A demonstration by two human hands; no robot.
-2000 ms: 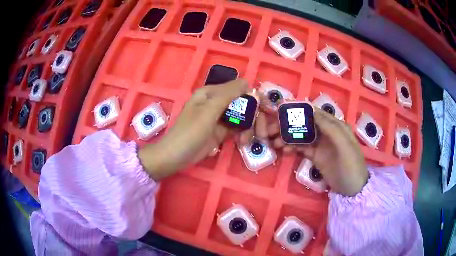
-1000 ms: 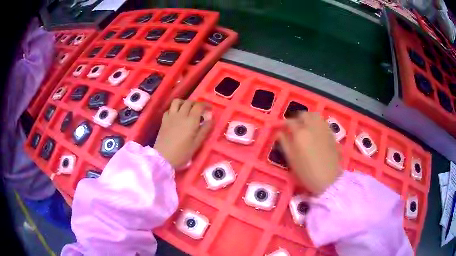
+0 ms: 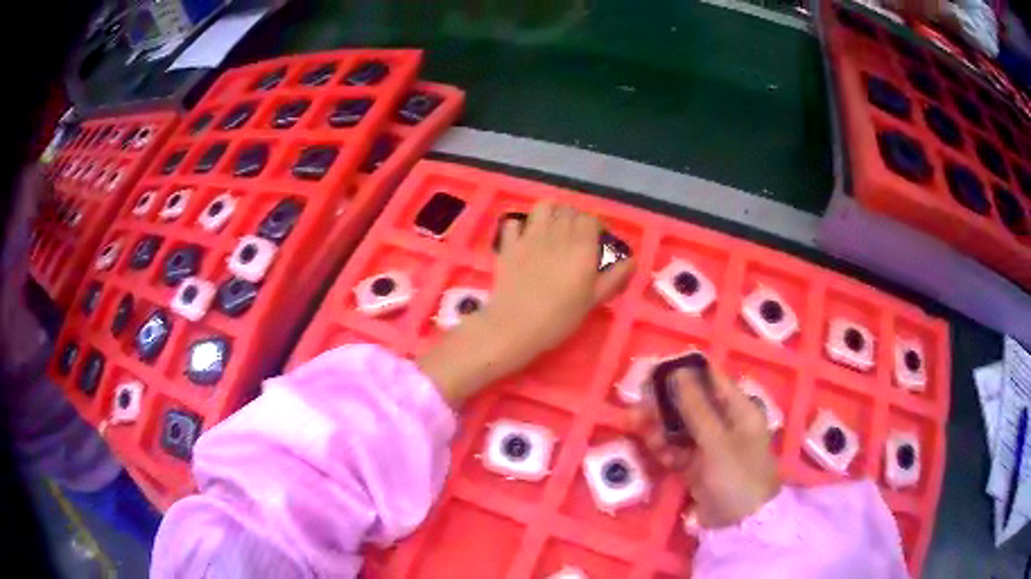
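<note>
The red foam tray [image 3: 441, 554] lies in front of me, with pink watches face down in its pockets. My left hand [image 3: 554, 266] is over the back row, its fingertips around a tilted smartwatch [image 3: 612, 251] whose dark screen has a bright glint. Another dark-screened watch is partly hidden under this hand. A third watch [image 3: 440, 213] lies screen up in the back left pocket. My right hand [image 3: 724, 447] holds a smartwatch [image 3: 681, 385] with its dark screen up, above the middle pockets, the thumb or a finger across the screen.
Tilted, stacked red side trays [image 3: 296, 221] with dark and pink watches stand at the left. A far tray [image 3: 865, 187] with dark round items is at the upper right. Paper sheets [image 3: 1006, 418] and a blue pen [image 3: 1019, 452] lie at the right edge. A person's sleeve shows dimly at far left.
My left hand has moved from the tray's left side to the back row. My right hand has come back towards me with a watch. A face-down watch now shows where my left hand was.
</note>
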